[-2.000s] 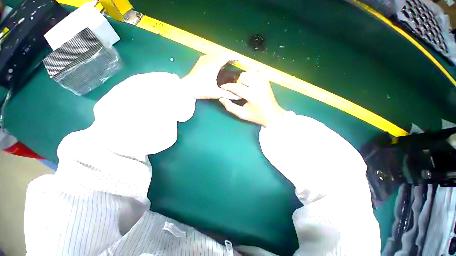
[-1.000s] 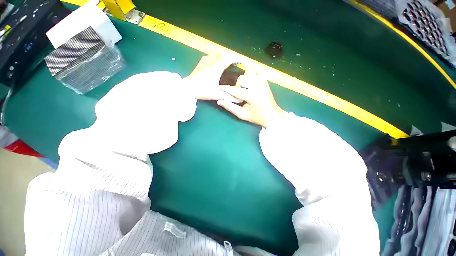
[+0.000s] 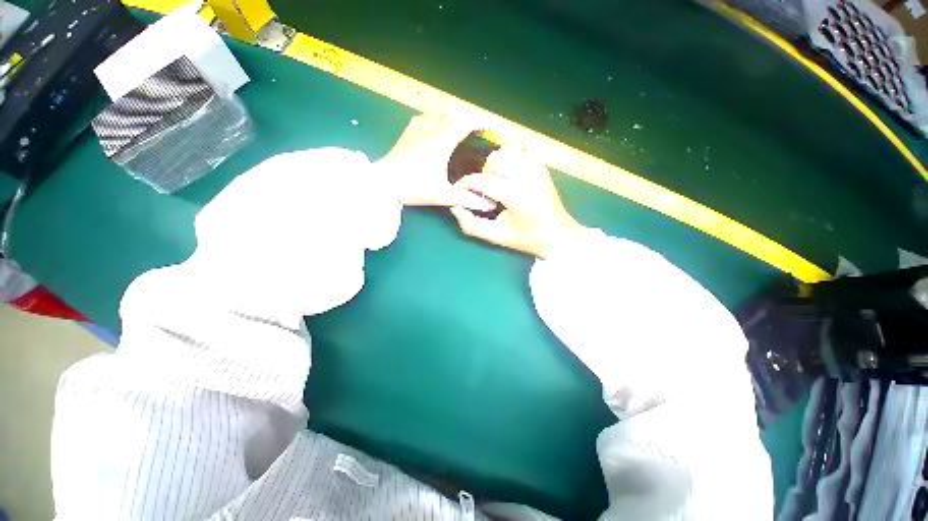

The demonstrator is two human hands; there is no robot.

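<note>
A round black part [image 3: 469, 160] is held between my two hands, just on my side of the yellow belt edge. My left hand [image 3: 419, 163] grips it from the left, with pale finger tips at its lower side. My right hand [image 3: 524, 204] closes on it from the right, its fingers meeting those of the left. The fingers hide much of the part, and a dark patch shows below them. I cannot tell whether a tool or small piece is at the fingertips.
The dark green belt [image 3: 702, 153] beyond the yellow edge [image 3: 661, 197] carries another black disc [image 3: 590, 115]. A clear striped bag [image 3: 183, 132] and white box [image 3: 209, 51] lie left. Black equipment [image 3: 51, 71] stands far left, a black machine part [image 3: 865, 326] right, wavy sheets [image 3: 839, 448] lower right.
The disc on the belt has moved to the right and slightly nearer. My fingers have shifted a little around the held part; my arms have hardly moved.
</note>
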